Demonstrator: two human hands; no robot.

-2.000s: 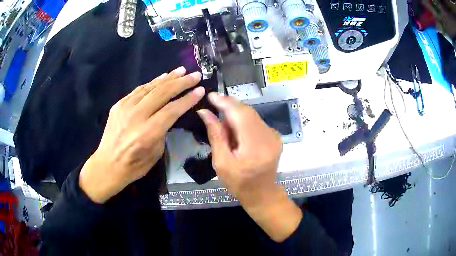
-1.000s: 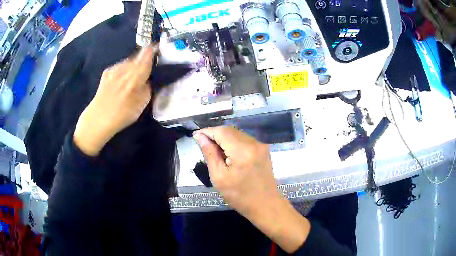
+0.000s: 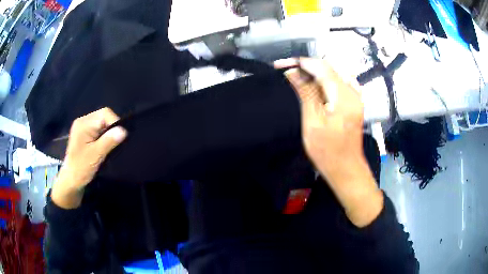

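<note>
A black garment panel (image 3: 208,128) is stretched between both hands over the table's front edge and the lap. My left hand (image 3: 93,144) grips its left end, thumb on top. My right hand (image 3: 326,107) pinches its upper right corner; the fingers are slightly blurred. A narrow black strip (image 3: 230,63) runs from the cloth pile towards my right hand. The stack of black cut pieces (image 3: 107,75) lies on the table at the left. Only the lower part of the white overlock machine (image 3: 208,16) shows at the top edge.
Black strips (image 3: 382,72) lie crossed on the white table at the right, with a dark tangle (image 3: 420,144) hanging over the edge. Blue snips (image 3: 432,43) lie at the upper right. Red cloth (image 3: 21,230) is at the lower left. A small red patch (image 3: 297,200) shows below the panel.
Both hands have moved away from the machine, towards the wearer and further apart, and now stretch a black panel between them. The view has tilted down, so the machine head is mostly out of view.
</note>
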